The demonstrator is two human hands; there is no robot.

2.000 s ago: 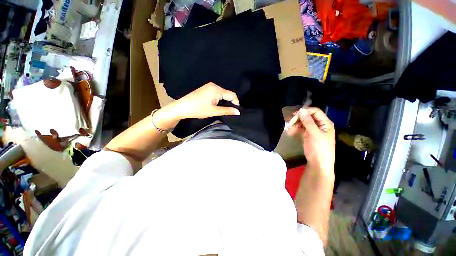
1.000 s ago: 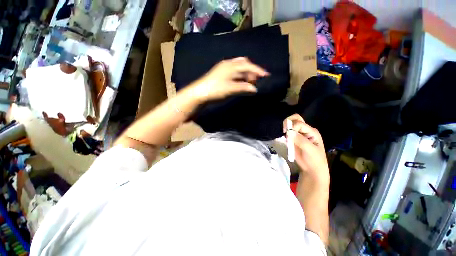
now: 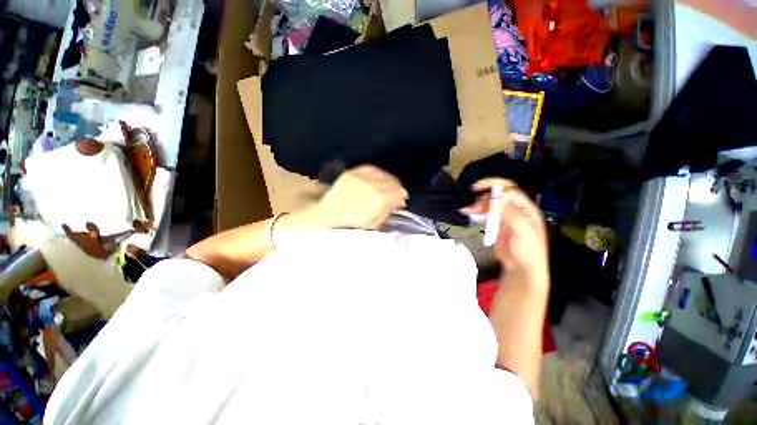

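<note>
A stack of black cut pieces lies slightly fanned on the tan cardboard sheet. My left hand is blurred, with bent fingers at black cloth near my lap; what it grips is hidden. My right hand holds a white finger-length tool, its tip not clear. Its fingertips are at the edge of a string of black pieces that trails from my lap to the right. More black cloth lies on the right table.
A white bag with brown trim is on the left table. A cardboard box is behind and left of the stack. A red plastic bag lies beyond the cardboard. Scissors and a grey machine are on the right.
My left hand has moved from over the stack back to the cloth near my lap. My right hand still holds the white tool, beside the black string. The view has shifted.
</note>
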